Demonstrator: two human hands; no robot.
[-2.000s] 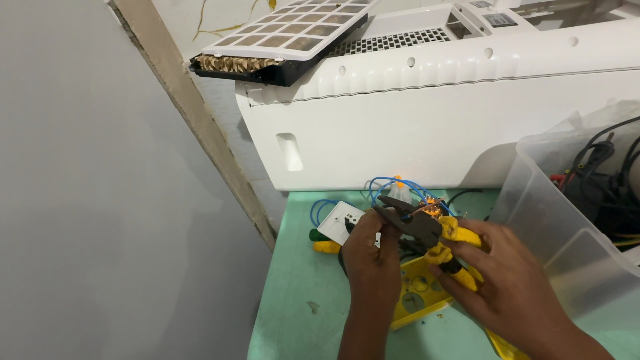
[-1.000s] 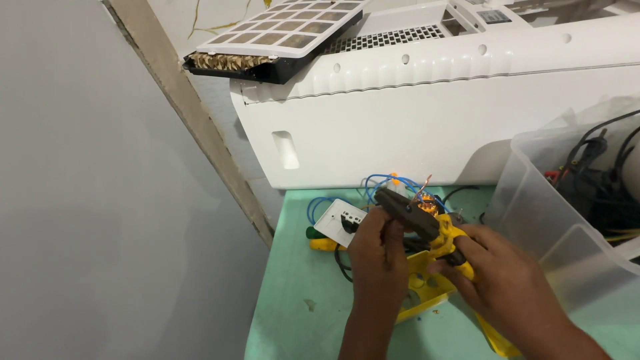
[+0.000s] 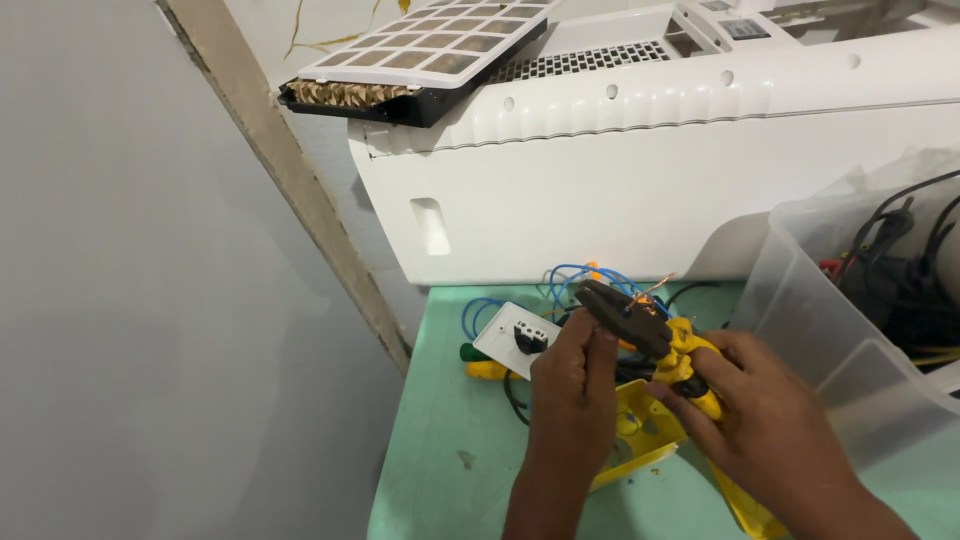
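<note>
My right hand [image 3: 757, 420] grips the yellow handles of combination pliers [image 3: 626, 319], whose dark jaws point up and left. A stripped copper wire end [image 3: 651, 291] sticks up beside the jaws. My left hand [image 3: 574, 390] has its fingers pinched just under the jaw tips; the wire it seems to hold is mostly hidden. Left of it lies a white socket plate [image 3: 511, 337] with terminals on its back. Blue wires [image 3: 574, 274] loop behind the pliers. Below the hands is a yellow electrical box [image 3: 645, 457], partly covered.
A translucent plastic bin [image 3: 832, 330] with black cables stands at the right. A large white appliance [image 3: 585, 202] rises behind the green table top [image 3: 435, 457]. A green and yellow handle [image 3: 487, 370] lies beside the socket plate. A yellow strip [image 3: 742, 502] lies near the front.
The plier jaws, apart two seconds ago, have come together. The bare copper end now stands up beside them. Both hands stay in nearly the same place.
</note>
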